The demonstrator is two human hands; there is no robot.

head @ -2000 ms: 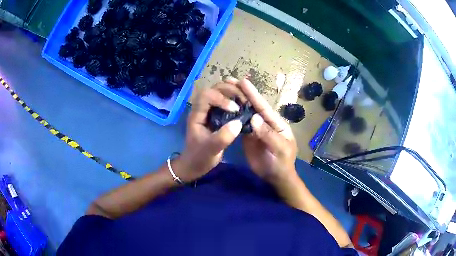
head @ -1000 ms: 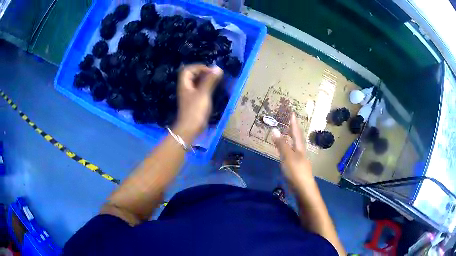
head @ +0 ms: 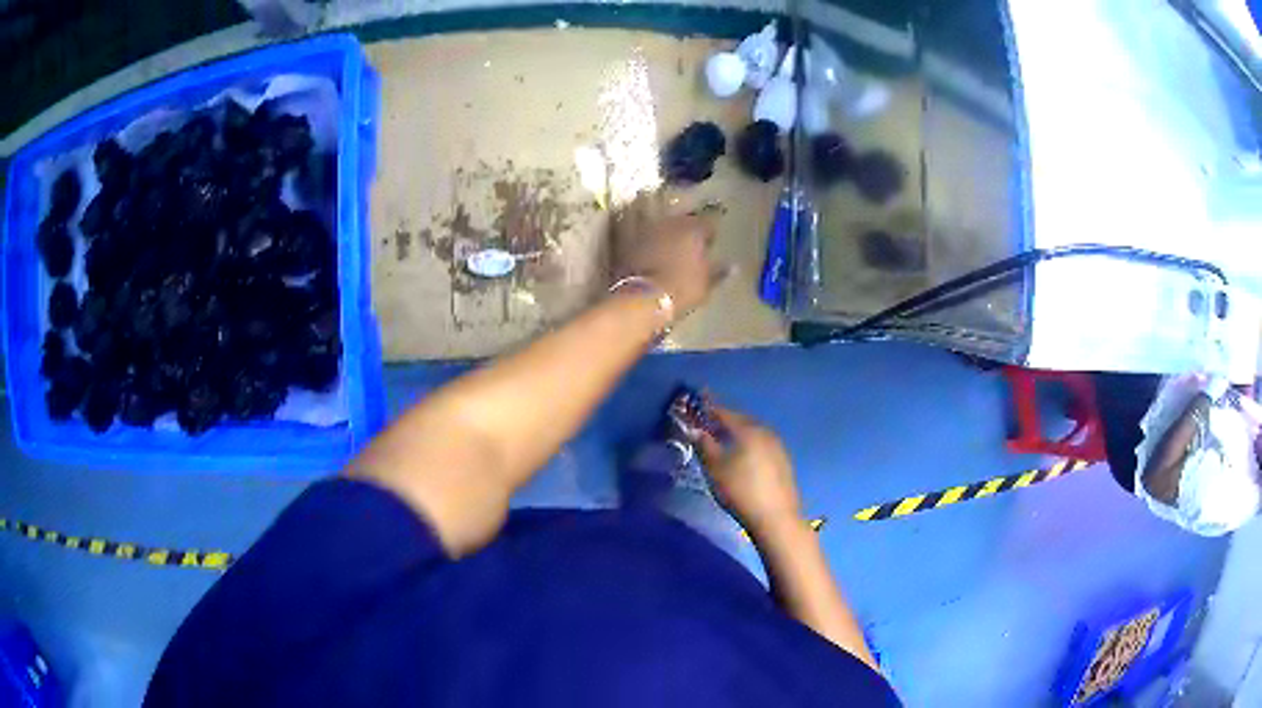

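Note:
My left hand (head: 667,259), with a white bracelet, is palm down over the right part of the cardboard mat (head: 457,104). It is blurred, and what is under its fingers is hidden. My right hand (head: 747,470) is below the mat's front edge. A small dark thing shows at its fingertips, and I cannot tell if it is held. Two black ribbed parts, one (head: 695,151) and another (head: 760,150), lie on the mat beyond my left hand. A small white holder (head: 491,262) lies on the brown-stained patch. The blue crate (head: 363,263) holds many black parts (head: 180,277).
White bottles (head: 758,69) stand at the mat's far right. A blue-handled tool (head: 778,253) lies beside the clear panel of the metal housing (head: 1121,166). A black cable (head: 1038,256) crosses the housing. A red frame (head: 1055,412) and another person's hand (head: 1176,450) are at the right.
The view has turned right. My left hand has moved from over the crate to the mat's right part. My right hand has moved off the mat towards me. The held part was let go.

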